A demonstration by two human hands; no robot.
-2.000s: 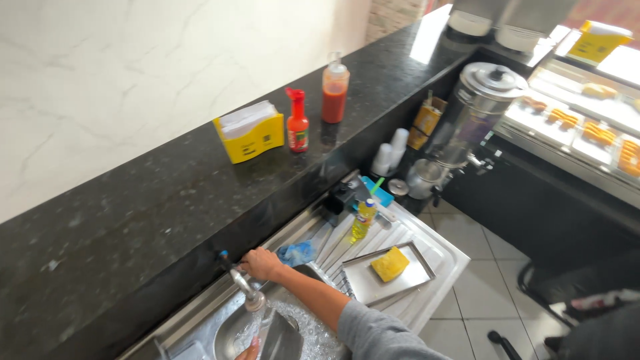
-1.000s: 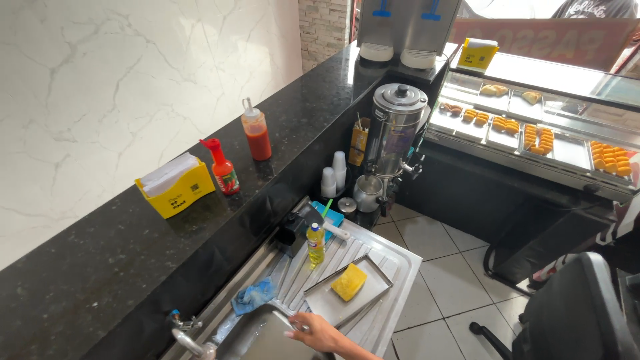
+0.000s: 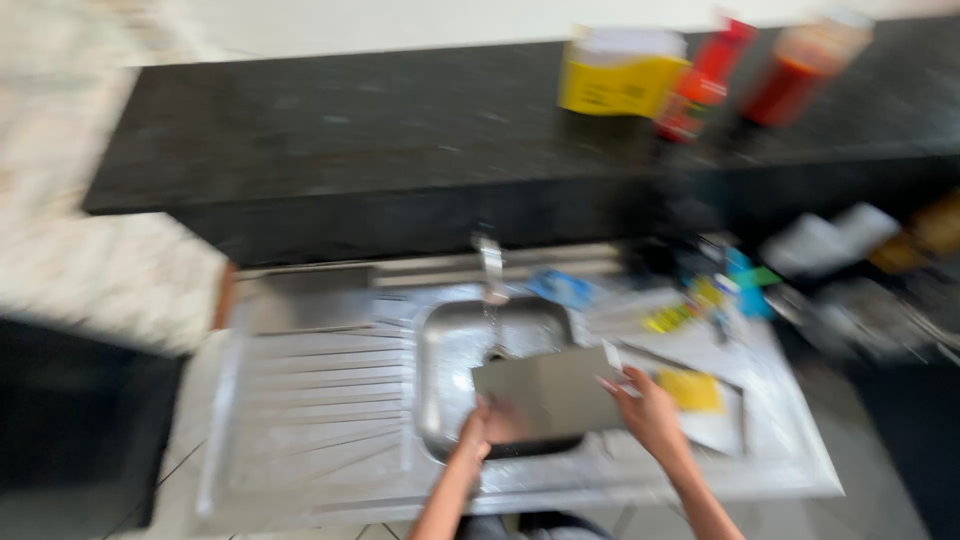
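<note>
Both hands hold a flat rectangular metal tray point(image 3: 551, 394) over the stainless steel sink basin point(image 3: 442, 360). My left hand point(image 3: 472, 435) grips its left end, and my right hand point(image 3: 645, 409) grips its right end. Water runs from the faucet point(image 3: 491, 262) into the basin behind the tray. To the right, a yellow sponge point(image 3: 690, 390) lies on another metal tray point(image 3: 742, 420). A blue crumpled plastic or cloth point(image 3: 561, 289) rests at the basin's back right corner. The view is blurred.
A metal sheet or tray point(image 3: 311, 300) lies at the back of the left drainboard point(image 3: 322, 405). Behind stands a raised dark stone counter point(image 3: 337, 135) with a yellow napkin holder point(image 3: 611, 82) and sauce bottles point(image 3: 697, 82). A dish soap bottle point(image 3: 671, 316) and white cups point(image 3: 806, 244) are at right.
The view has swung left and down over the sink. One second ago only one hand was seen, at a tray by the basin; now both hands hold a tray, and running water shows.
</note>
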